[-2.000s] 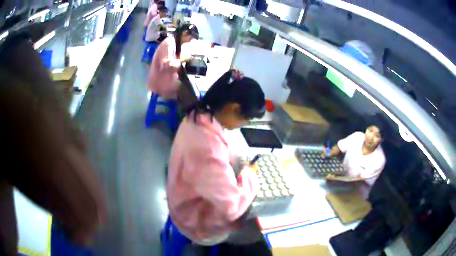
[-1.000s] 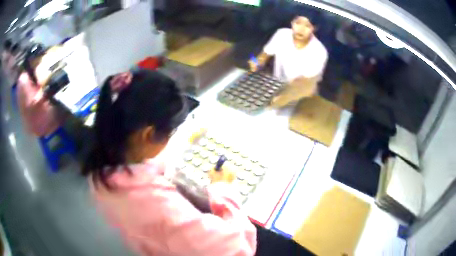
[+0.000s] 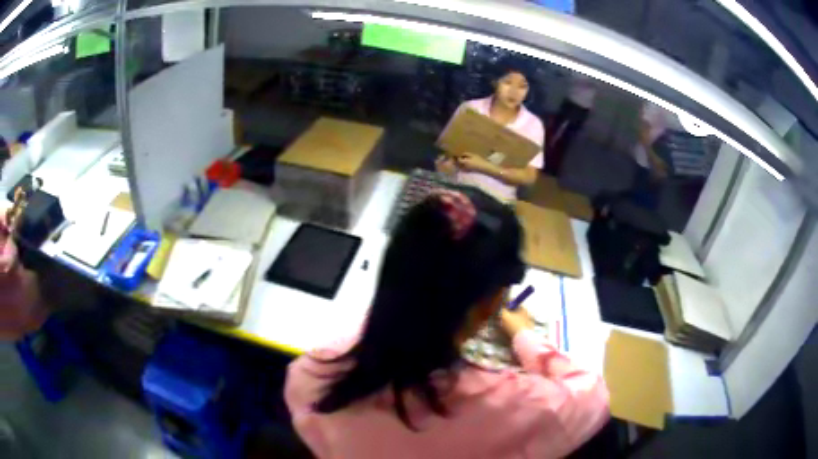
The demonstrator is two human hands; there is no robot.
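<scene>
Neither of my hands is in the picture. Nearest in front of me is a seated person in a pink shirt, seen from behind. That person's hand holds a dark pen-like stick over a tray of round parts, mostly hidden by the head and arm. A second tray lies beyond, partly hidden too. A flat black tray lies on the white bench to the left. A tan cardboard sheet lies on the bench to the right.
A tan-topped tray stack stands on the bench. Across it a person holds a cardboard sheet. Papers, a blue bin and a white divider are left. Black items lie right. A blue stool stands below.
The view has swung right along the bench and the seated person is now seen from behind. The person across has lifted a cardboard sheet. The stack, black tray and blue bin show more fully.
</scene>
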